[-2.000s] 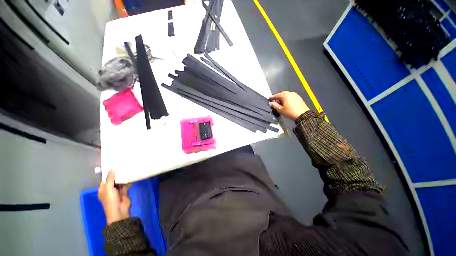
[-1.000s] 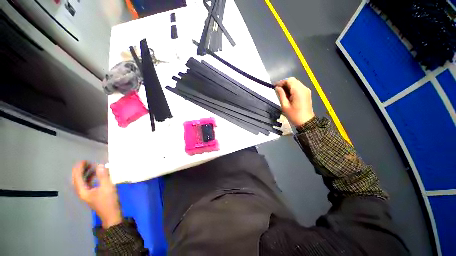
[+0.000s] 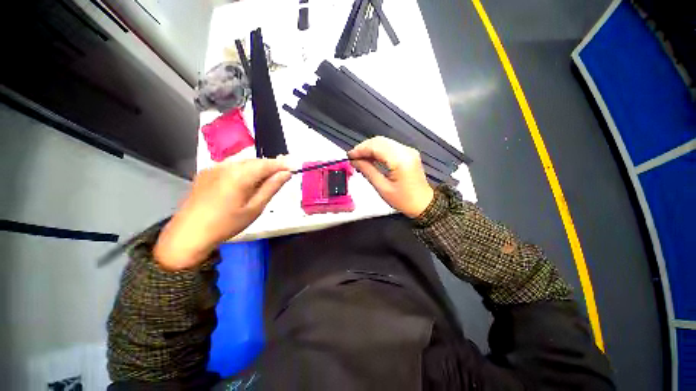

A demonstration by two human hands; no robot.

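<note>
One thin black strip (image 3: 320,165) is stretched between my two hands, just above the near pink block. My left hand (image 3: 229,200) pinches it at the left, and a blurred dark length shows beyond my left wrist. My right hand (image 3: 393,174) pinches its right end. The pink block (image 3: 314,200) lies near the table edge with a black insert (image 3: 337,183) on it. The fanned pile of black strips (image 3: 366,107) lies behind my right hand, which partly hides it.
The white table (image 3: 305,223) also holds a plain pink piece (image 3: 227,135), a grey wad (image 3: 223,87), wide black strips (image 3: 264,99) and a far strip bundle (image 3: 363,29). A blue bin (image 3: 238,305) is below left. Blue-panelled racks (image 3: 649,99) stand at right beyond a yellow floor line.
My right hand has moved left from the pile's right side, bringing one strip with it. My left hand has come in from beside the table corner and taken hold of that strip.
</note>
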